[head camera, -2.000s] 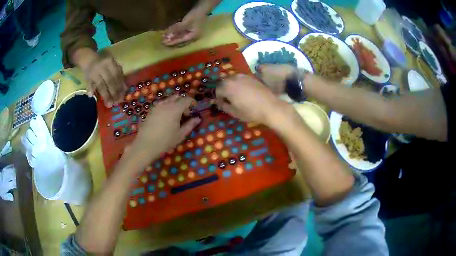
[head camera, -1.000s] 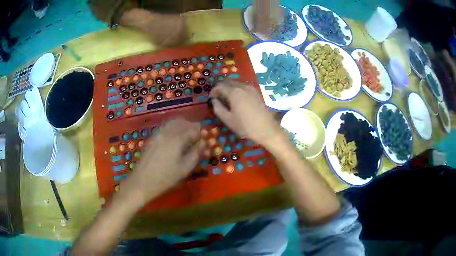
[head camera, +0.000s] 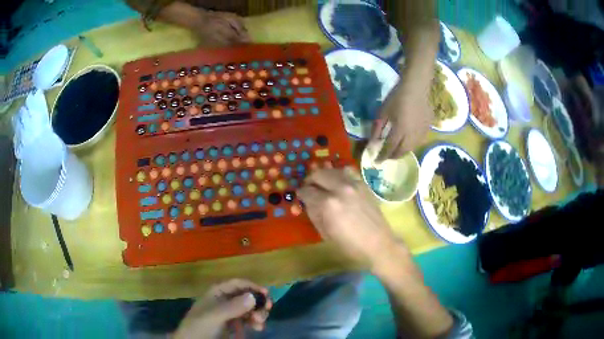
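The orange-red loading tray lies in front of me with two keyboard-shaped patterns of coloured discs. Many shiny dark pieces dot the upper pattern; a shiny piece shows in the lower pattern beside a matte black disc. My right hand is over the tray's lower right part, fingertips down at the discs; whether it holds anything is hidden. My left hand is in front of the table's near edge, off the tray, with a dark piece between thumb and fingers. Dark space-bar strips sit in both patterns.
Another person's hand reaches into the small cream bowl; their other hand rests behind the tray. Plates of sorted blanks stand right. A bowl of black blanks, white bucket and dark stick are left.
My left hand has drawn back from the tray towards me. My right hand has moved lower and right. The opposite person's hand has moved from the rear plate to the small bowl. Fewer shiny pieces show in the lower pattern.
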